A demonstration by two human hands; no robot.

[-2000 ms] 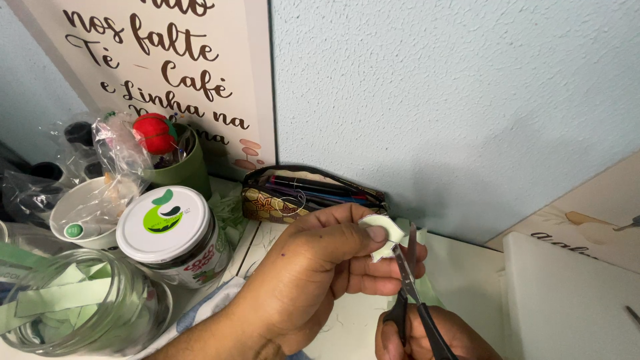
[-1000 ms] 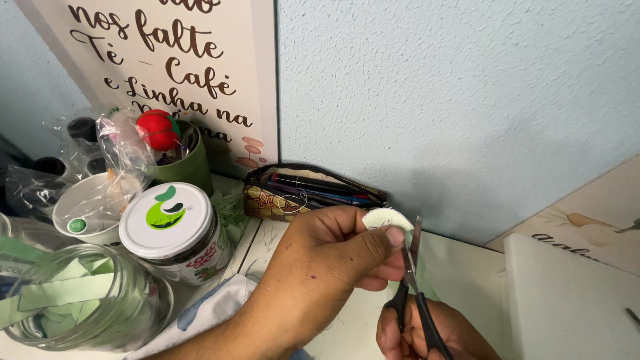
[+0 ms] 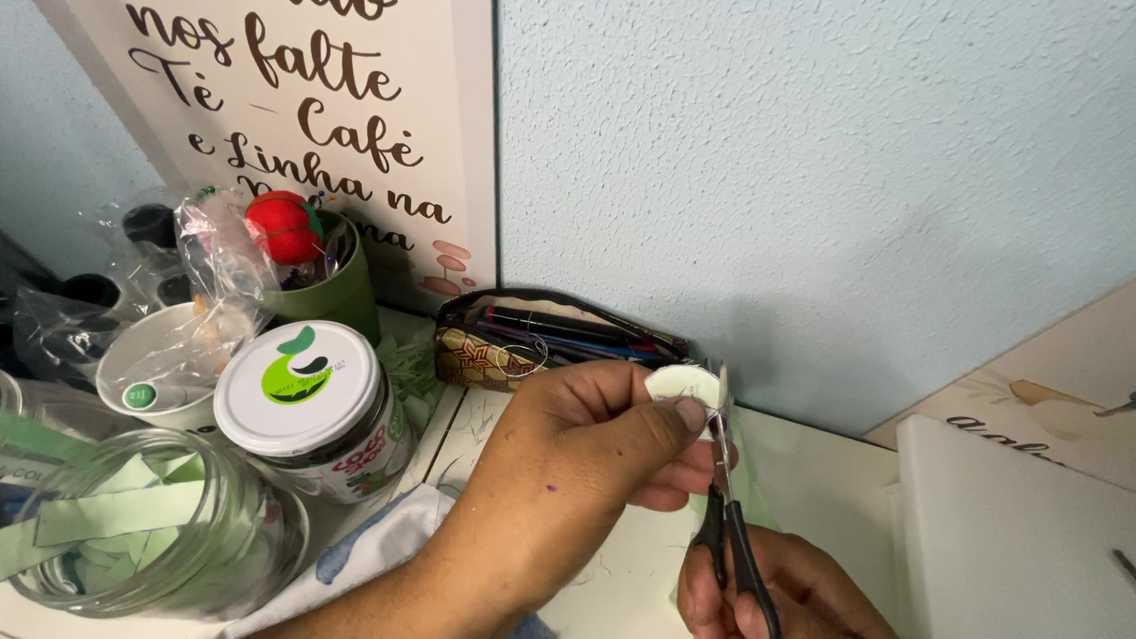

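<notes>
Between thumb and fingers, my left hand (image 3: pixel 586 444) pinches a small rounded piece of pale green fabric or paper (image 3: pixel 679 383). My right hand (image 3: pixel 772 586) holds scissors with black handles (image 3: pixel 741 550), fingers in the loops, blades pointing up. The blades touch the right edge of the pale piece; how far they are apart is hard to tell. Part of the piece is hidden behind my left thumb. Pale green material (image 3: pixel 754 488) lies behind the scissors on the white table (image 3: pixel 612 568).
A patterned pencil case (image 3: pixel 479 355) stands open by the wall. At left are a white-lidded jar (image 3: pixel 297 386), a glass jar of green strips (image 3: pixel 160 532), a white cup (image 3: pixel 124 364), a green pot (image 3: pixel 342 284) and a red pincushion (image 3: pixel 284 226). A white foam-like block (image 3: pixel 1003 532) is at right.
The pale piece has been turned in my left hand, and its outline looks smoother and rounder than two seconds ago. The scissors stay at its right edge.
</notes>
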